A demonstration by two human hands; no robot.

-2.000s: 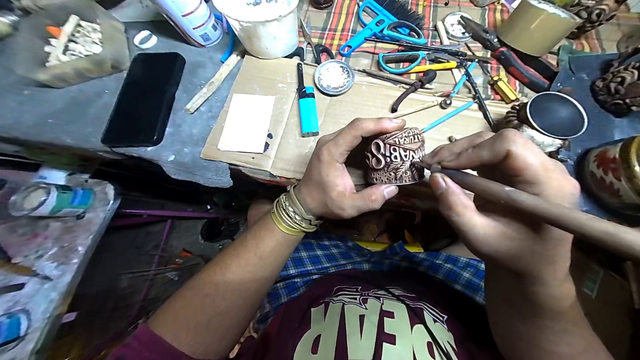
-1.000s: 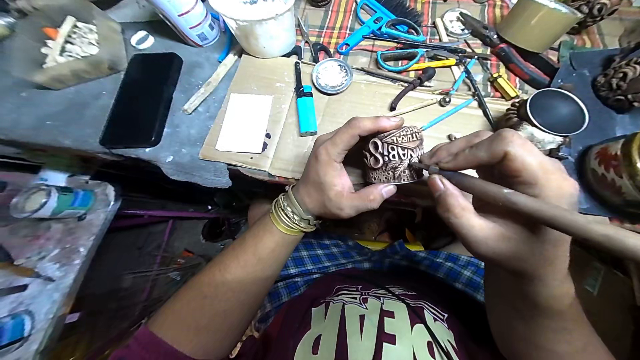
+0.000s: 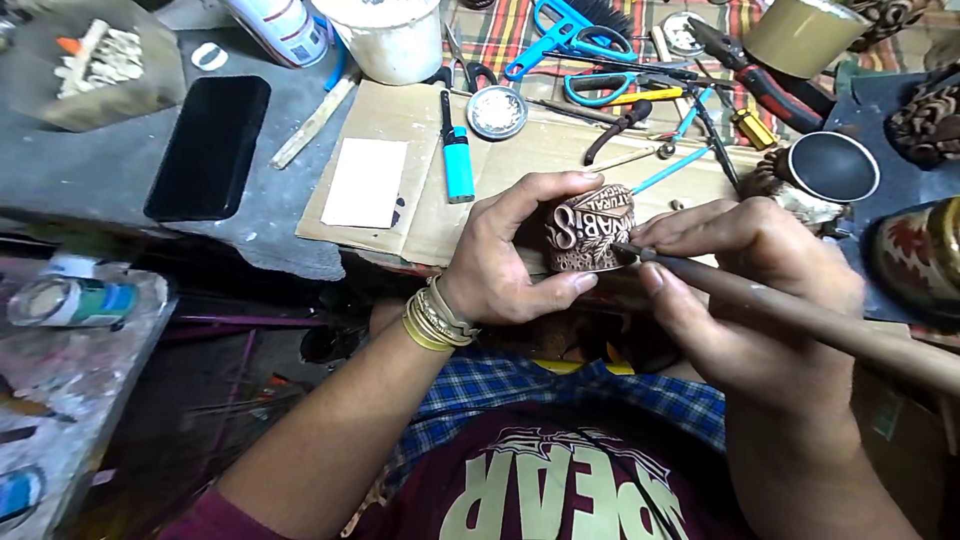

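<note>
My left hand [image 3: 499,259] grips a small brown carved piece [image 3: 591,229] with raised lettering and leaf relief, thumb below and fingers above. Between the thumb and fingers of my right hand [image 3: 750,277] is a long brown-handled tool [image 3: 787,311]. Its dark tip meets the carved leaf part at the piece's right side. A blue-handled thin tool [image 3: 670,171] lies just behind the piece. To the left, a turquoise lighter [image 3: 458,169] and a white card [image 3: 365,182] rest on cardboard [image 3: 427,232]. The far side of the carved piece is hidden.
A black phone [image 3: 208,146] lies at left, by a bag of pale chips [image 3: 150,82]. Behind are a white tub [image 3: 386,37], scissors [image 3: 600,86] and pliers [image 3: 757,75]. A dark round cup [image 3: 832,169] and a patterned jar [image 3: 919,255] stand at right.
</note>
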